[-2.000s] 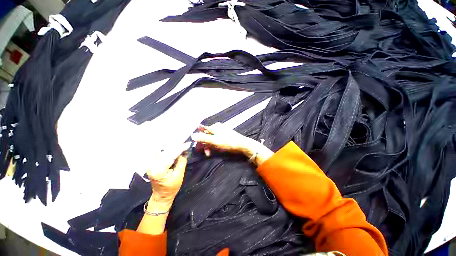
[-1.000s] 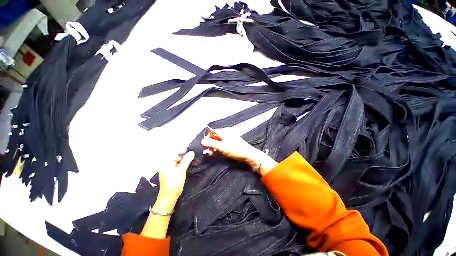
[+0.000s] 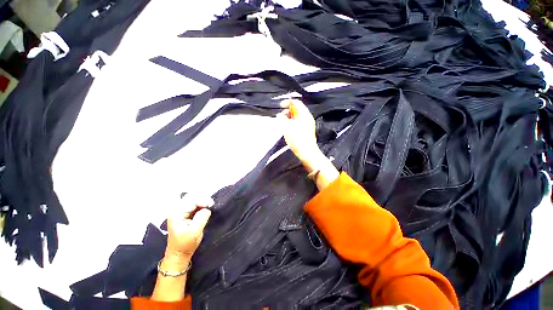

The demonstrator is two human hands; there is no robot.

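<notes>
Many flat black strips with a faint pale line lie in a loose heap (image 3: 394, 139) at the centre and right. My left hand (image 3: 188, 227) has its fingers closed at the end of a black strip (image 3: 258, 169) at the lower left of centre. That strip runs up and right toward my right wrist. My right hand (image 3: 297, 124) is farther up over the strips, thumb and fingers pinched on a small orange tool (image 3: 292, 111). Whether it also touches a strip is unclear.
Strips with squared ends (image 3: 121, 266) lie left of my left wrist. Black bundles (image 3: 36, 133) with white ties (image 3: 48, 46) lie along the left edge. Another white-tied bundle (image 3: 262, 18) is at the far side. All rest on a white table (image 3: 109, 181) with a curved edge.
My hands were close together over a strip end. My right hand has moved up and away with the orange tool. My left hand has moved slightly down and left. The view has shifted a little.
</notes>
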